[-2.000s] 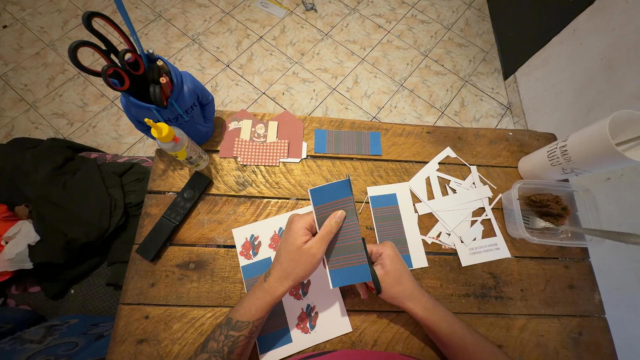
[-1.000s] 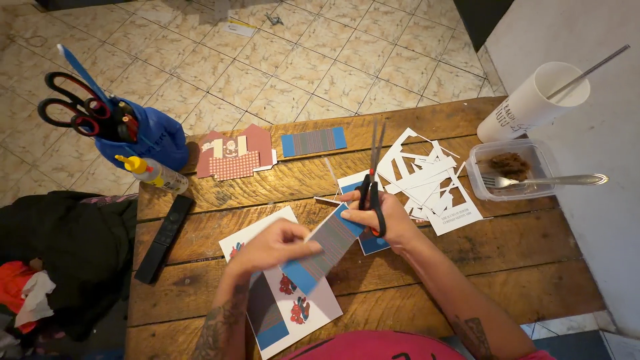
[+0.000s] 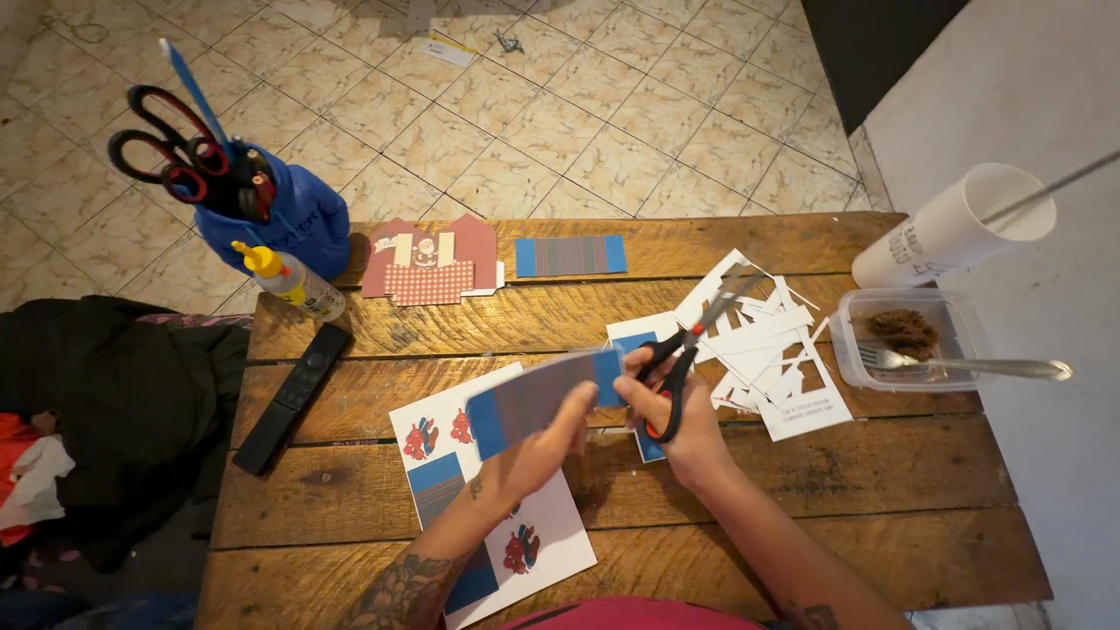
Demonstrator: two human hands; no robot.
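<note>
My left hand (image 3: 556, 437) holds a blue striped paper rectangle (image 3: 534, 398) by its right part. Black-handled scissors (image 3: 678, 367) hang on the fingers of my right hand (image 3: 687, 420), blades pointing away to the upper right; its fingertips are at the right end of the striped paper. Beneath my left forearm lies a white printed sheet (image 3: 556, 525) with blue striped panels and small red figures. Another sheet with a blue panel (image 3: 634, 337) is partly hidden behind my right hand. A cut striped rectangle (image 3: 570, 255) lies near the far table edge.
White paper offcuts (image 3: 761, 337) lie right of the scissors. Beyond are a plastic container (image 3: 949, 378) with brown food and a fork (image 3: 997, 366), and a white cup (image 3: 954, 227). At left are a remote control (image 3: 293, 398), glue bottle (image 3: 297, 289), blue pen holder (image 3: 302, 210) and red paper cutouts (image 3: 477, 262).
The striped paper has gone from upright to lying sideways in my left hand. The scissors, beside the paper's lower right edge two seconds ago, now point away from me.
</note>
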